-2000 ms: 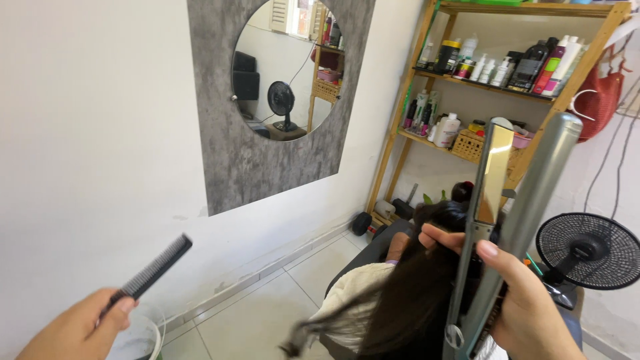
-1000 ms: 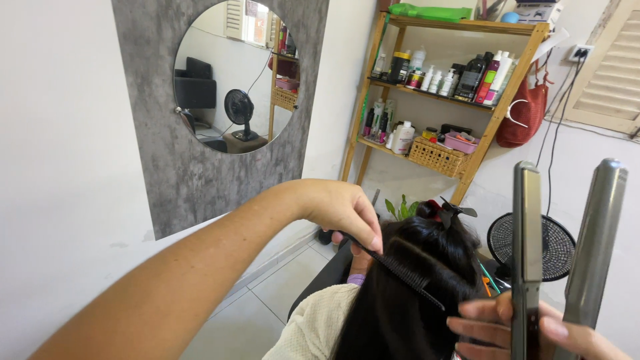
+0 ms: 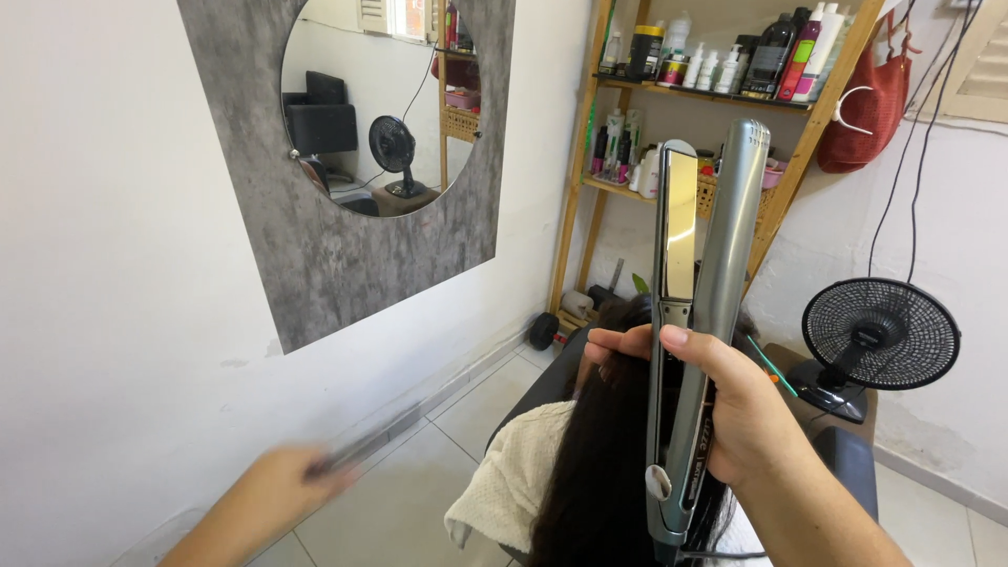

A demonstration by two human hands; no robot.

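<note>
My right hand (image 3: pixel 732 394) grips a grey-green Lizze hair straightener (image 3: pixel 720 236), held upright with its two arms apart and a gold plate showing. Two of its fingers reach past the tool to the left, against the dark hair of a seated person; whether they pinch a strand I cannot tell. That long dark hair (image 3: pixel 594 465) hangs behind and below the straightener, beside a cream towel (image 3: pixel 516 476) over the person's shoulder. At the lower left, away from the hair, my left hand (image 3: pixel 287 484) is blurred, closed around a dark comb (image 3: pixel 378 437) that points up to the right.
A round mirror (image 3: pixel 378 102) on a grey panel hangs on the left wall. Behind the person stands a wooden shelf (image 3: pixel 579 157) with bottles and a basket. A black fan (image 3: pixel 880 335) stands at the right, below a red bag (image 3: pixel 866 118). Black dumbbell (image 3: pixel 543 331) lies by the wall.
My left hand with the comb has moved from the hair, where it was a second ago, out to the lower left. The view has shifted, and the straightener now stands in front of the hair.
</note>
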